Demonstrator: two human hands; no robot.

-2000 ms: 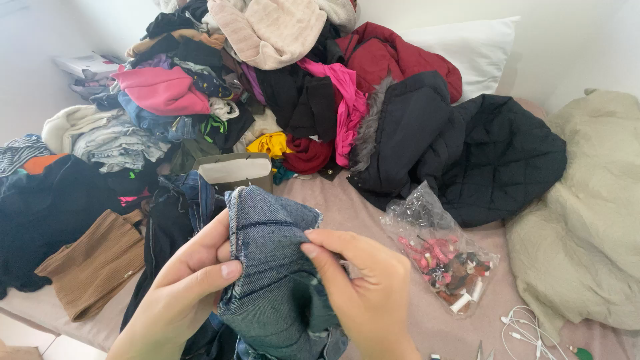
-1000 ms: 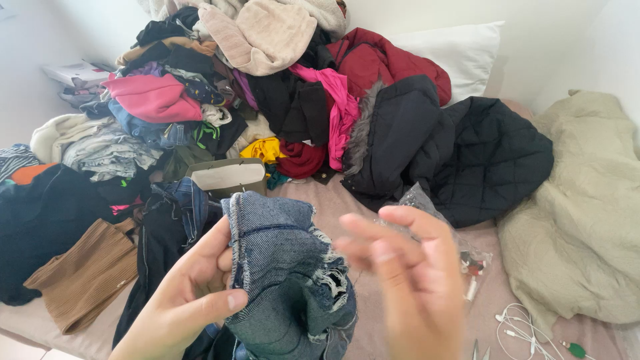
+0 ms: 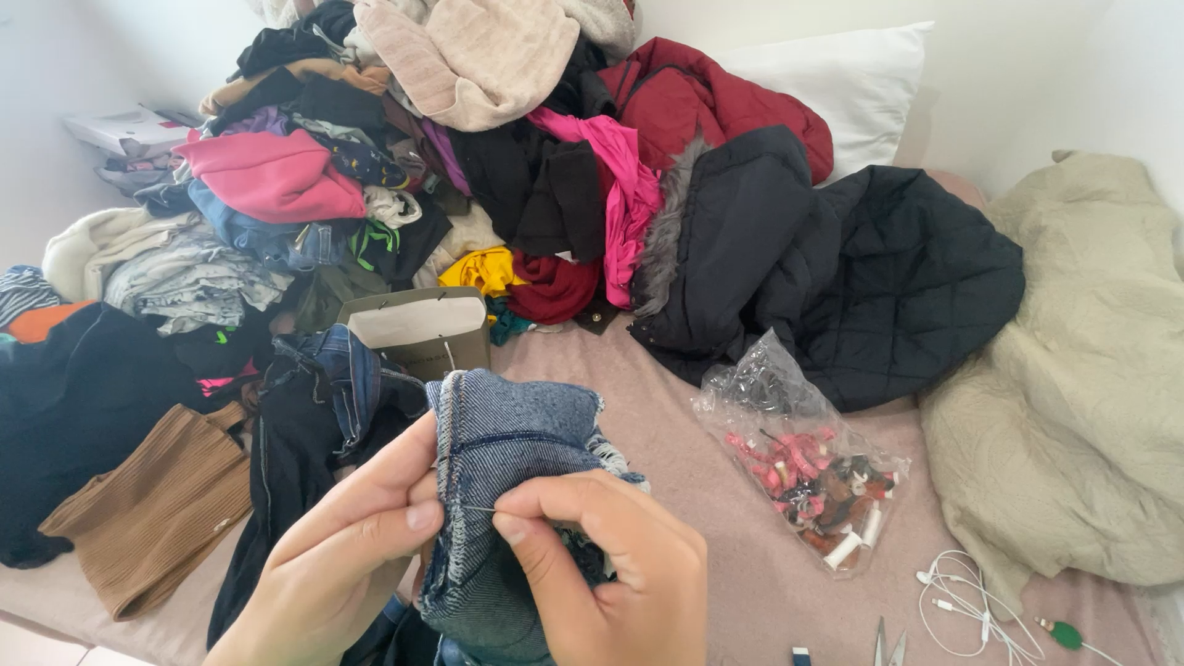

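Note:
A blue denim garment (image 3: 518, 416) with a frayed edge and a stitched seam is held up at the lower middle. My left hand (image 3: 351, 546) grips its left edge, thumb in front beside the seam. Between the thumb and index finger of my right hand (image 3: 601, 555) is a thin sewing needle (image 3: 478, 508), lying across the denim with its far end at the seam. Whether thread runs from it is too fine to tell. The fingers behind the cloth are partly hidden.
A clear plastic bag (image 3: 814, 481) of thread spools and small items lies to the right, near scissors (image 3: 888, 643) and white earphones (image 3: 971, 601). Behind are a paper bag (image 3: 421, 347), a dark padded jacket (image 3: 888, 268) and heaped clothes (image 3: 277, 176). A brown ribbed garment (image 3: 157, 499) lies left.
My right hand was raised off the denim and blurred one second ago; it has come back to the left, with its fingertips at the cloth near the seam. My left hand keeps its hold.

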